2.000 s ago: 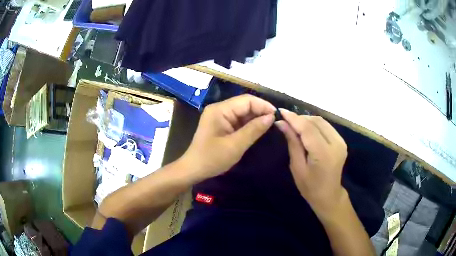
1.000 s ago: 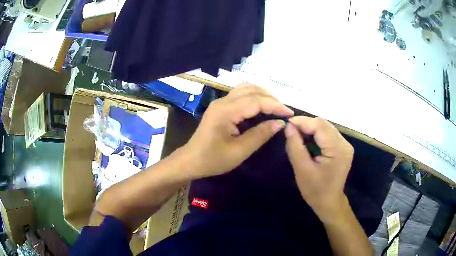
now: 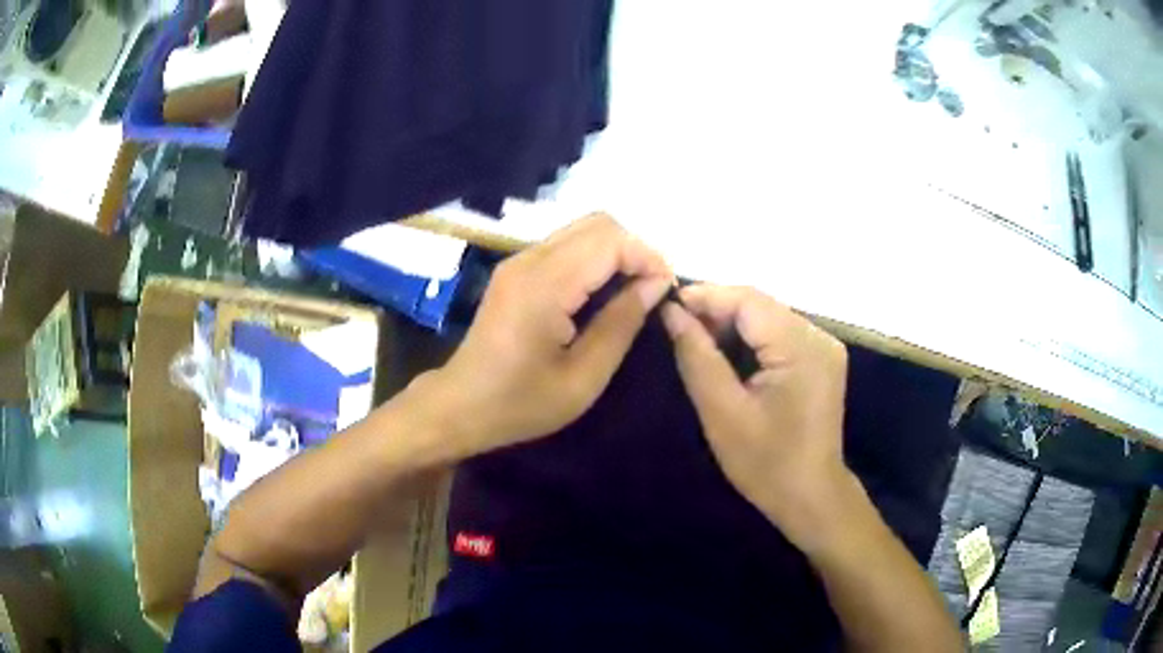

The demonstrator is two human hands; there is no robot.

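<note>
My left hand (image 3: 561, 338) and my right hand (image 3: 753, 383) meet fingertip to fingertip above my lap, by the table's near edge. Between the fingertips they pinch a small dark strip or piece (image 3: 672, 293), mostly hidden by the fingers; I cannot tell exactly what it is. A stack of dark navy cut fabric panels (image 3: 421, 109) lies on the white table (image 3: 765, 140) at its left end, hanging over the edge.
Black-handled thread snips (image 3: 1079, 211) lie on the table at right. An open cardboard box (image 3: 160, 447) with plastic bags stands at left. A purple-blue bin (image 3: 179, 133) is upper left. Grey striped bundles (image 3: 988, 491) with cream tickets (image 3: 976, 557) are lower right.
The view has shifted, so the table, fabric stack and box sit further left and lower. The hands stay together with the small dark piece still pinched; their fingers have moved slightly.
</note>
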